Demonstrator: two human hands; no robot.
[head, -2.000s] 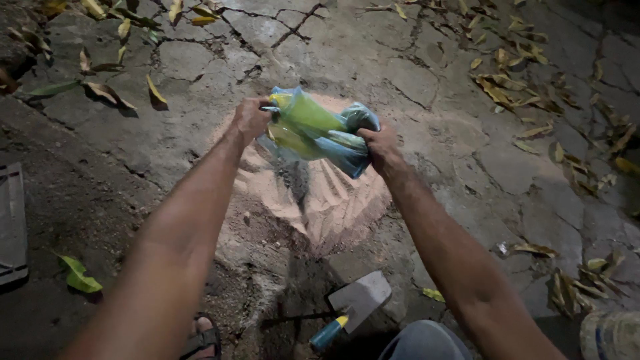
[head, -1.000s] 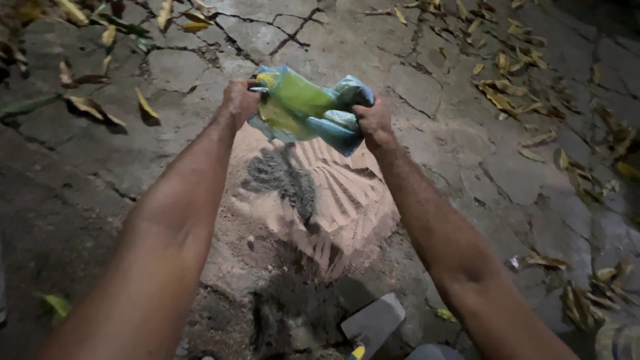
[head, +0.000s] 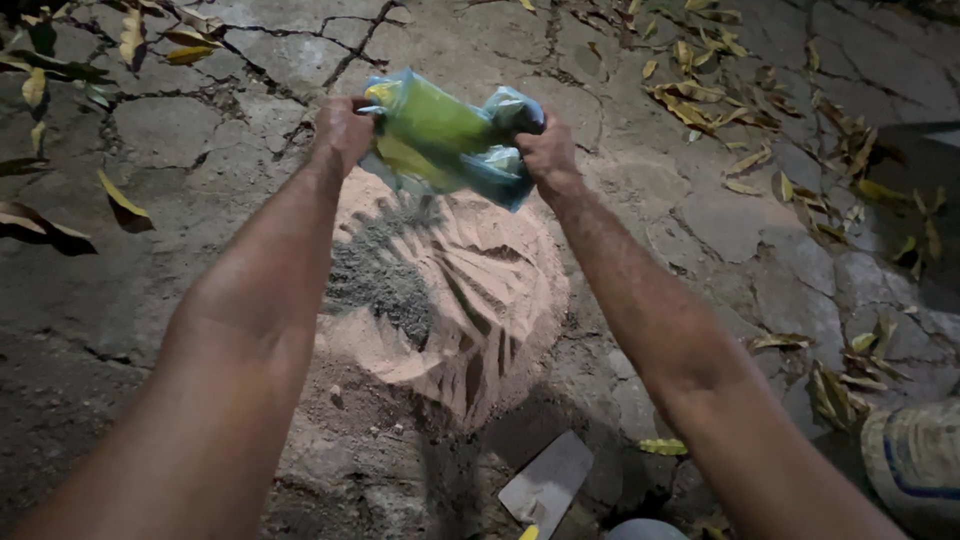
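Observation:
Both hands hold a green and blue plastic bag (head: pixel 442 139) stretched between them above a mound of pinkish sand (head: pixel 487 292). My left hand (head: pixel 343 133) grips the bag's left end, my right hand (head: pixel 551 154) its bunched right end. Grey powder, perhaps cement (head: pixel 386 285), lies over the mound's left part, below the bag. Ridges and grooves mark the sand. A trowel (head: pixel 551 476) rests on the ground at the bottom, its metal blade toward the mound and only a bit of its yellow handle in view.
Cracked concrete ground (head: pixel 169 135) surrounds the mound. Dry leaves (head: pixel 697 105) are scattered at the upper right, with more leaves (head: pixel 120 202) at the left. A pale, stained bucket-like container (head: pixel 915 465) stands at the lower right edge.
Grey powder now covers much more of the mound's left part than two seconds ago. Both hands still hold the bag over the sand. The view has shifted somewhat.

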